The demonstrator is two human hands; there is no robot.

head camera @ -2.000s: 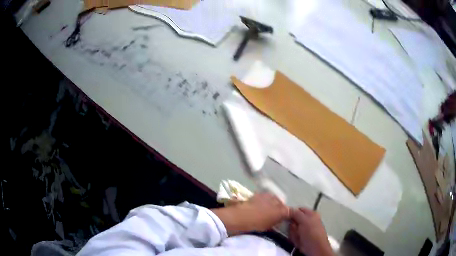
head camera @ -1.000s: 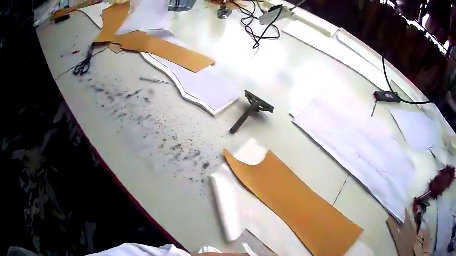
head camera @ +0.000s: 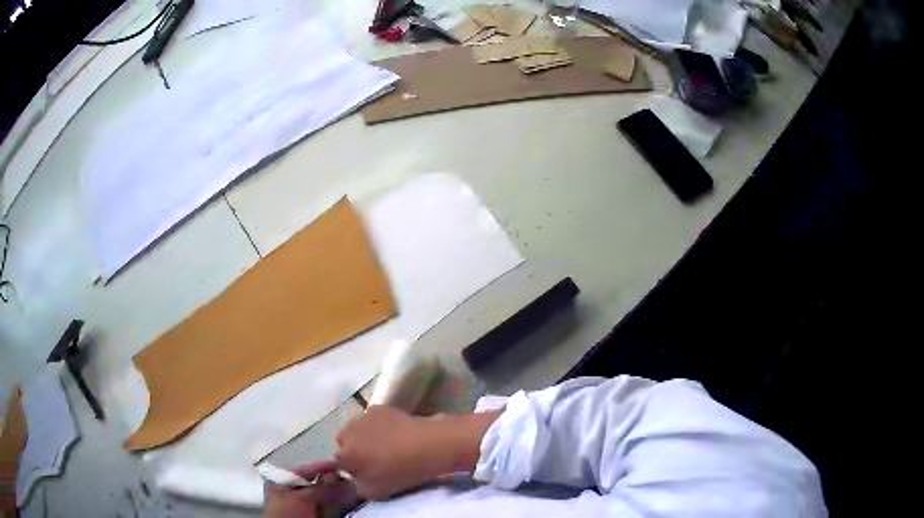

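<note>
My right hand (head camera: 390, 453) is closed around a rolled white cloth (head camera: 392, 376), whose end sticks up above the fist. My left hand (head camera: 309, 496), partly cut off by the bottom edge, is closed on a narrow white cloth end (head camera: 281, 472), close beside my right hand. Beyond them a tan card pattern (head camera: 268, 329) with a curved end lies on a white cloth panel (head camera: 441, 233). Another white cloth roll (head camera: 213, 486) lies at the panel's near left. The parts of the cloth inside my fists are hidden.
A dark bar (head camera: 522, 324) lies right of the panel, a black smartphone (head camera: 665, 154) farther right. A brown board (head camera: 436, 89) with tan card pieces is at the back. Large white sheets (head camera: 223, 111) lie back left, a T-shaped metal tool (head camera: 79, 366) at left.
The view has swung right, bringing the phone, bar and board into view. My hands, below the picture one second ago, show again at the bottom with white cloth.
</note>
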